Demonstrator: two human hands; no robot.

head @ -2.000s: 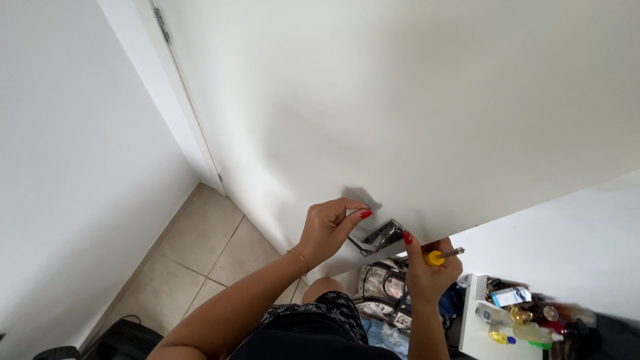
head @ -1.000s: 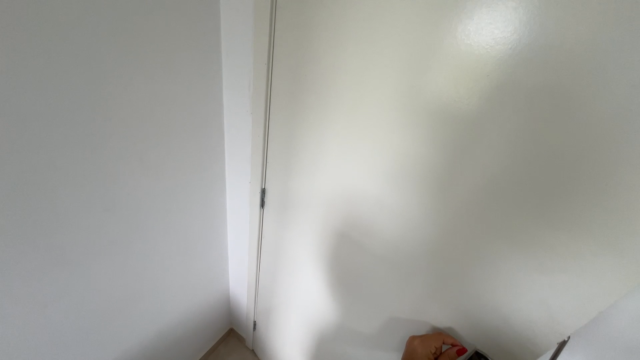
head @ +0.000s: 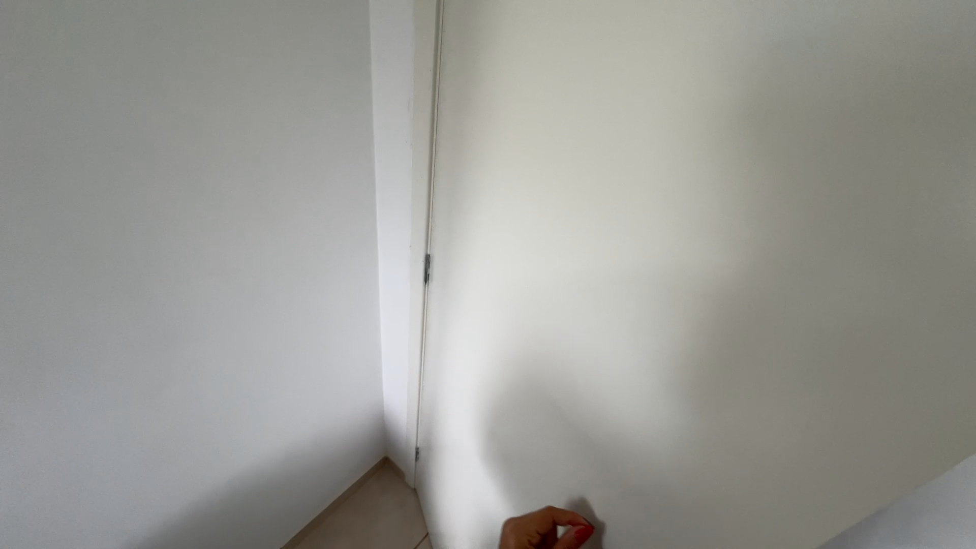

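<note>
At the bottom edge of the head view, my left hand (head: pixel 545 528) is near the face of a white door (head: pixel 656 229). Its thumb and a bent finger meet at their tips, and red nail polish shows. Whether something small is pinched between them cannot be told. The rest of this hand and the wrist are cut off by the frame. My right hand is out of view, and so are the door handle and the screwdriver. A soft shadow falls on the door above my left hand.
Metal hinges (head: pixel 428 268) sit along the door's left edge, beside the white frame (head: pixel 415 343). A plain wall (head: pixel 191 229) stands at the left. Beige floor tiles (head: pixel 366 511) show at the bottom. The door's free edge runs across the lower right corner.
The view has swung up the door, so the handle, my right hand with the yellow-handled screwdriver, and the box of bottles have left the frame.
</note>
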